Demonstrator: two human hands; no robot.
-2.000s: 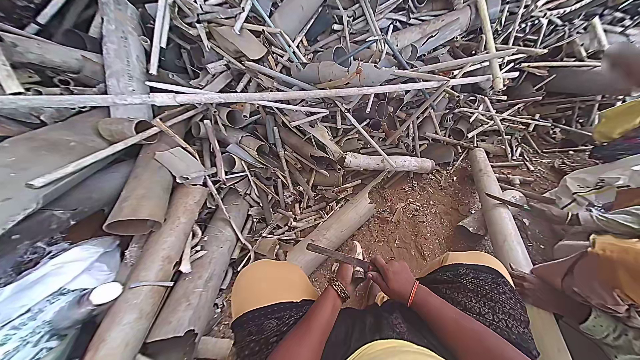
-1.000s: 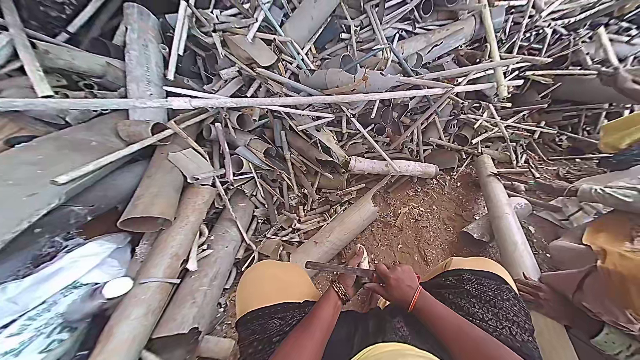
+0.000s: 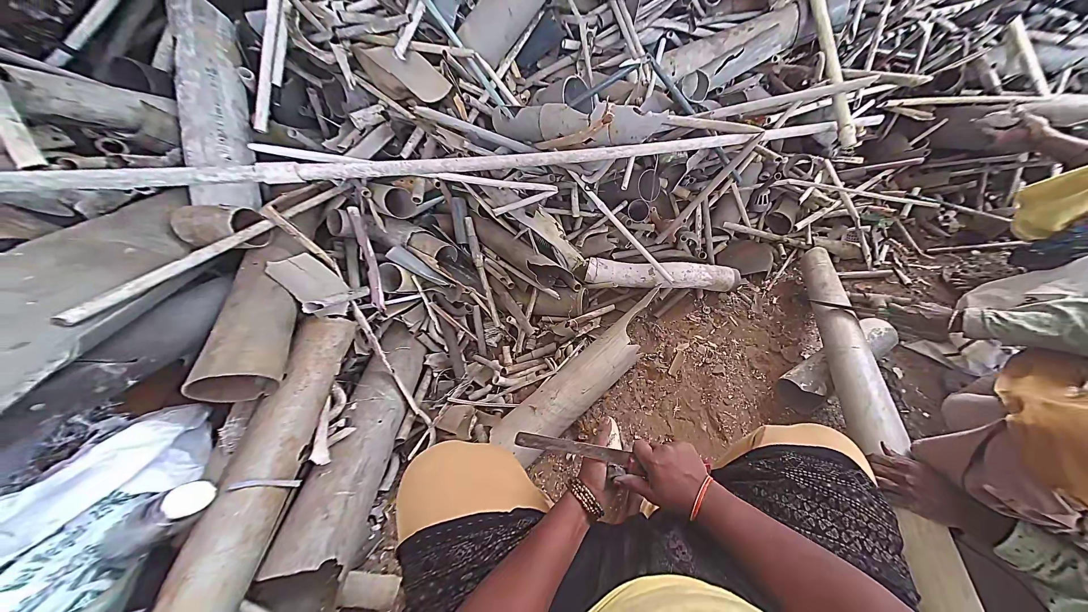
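Note:
Between my knees, my left hand [image 3: 605,480] is closed around a small pale piece [image 3: 614,433], whose end sticks up past the fingers. My right hand [image 3: 671,472] grips a flat metal blade [image 3: 565,445], which points left and lies across the piece. Much of the piece is hidden by my fingers, so its kind cannot be told. A broken pipe [image 3: 569,387] with a jagged end lies on the soil just in front of my hands.
A heap of scrap pipes [image 3: 476,246] fills the area ahead. Long pipes and a white plastic sack [image 3: 110,484] lie at left. At right, a co-worker's hand [image 3: 918,484] is by a long pipe [image 3: 850,365]; another worker's hand [image 3: 1028,136] shows farther up.
Both hands stay together between my knees, with the blade across the small piece. At far right, a co-worker's arm has come into sight over the heap.

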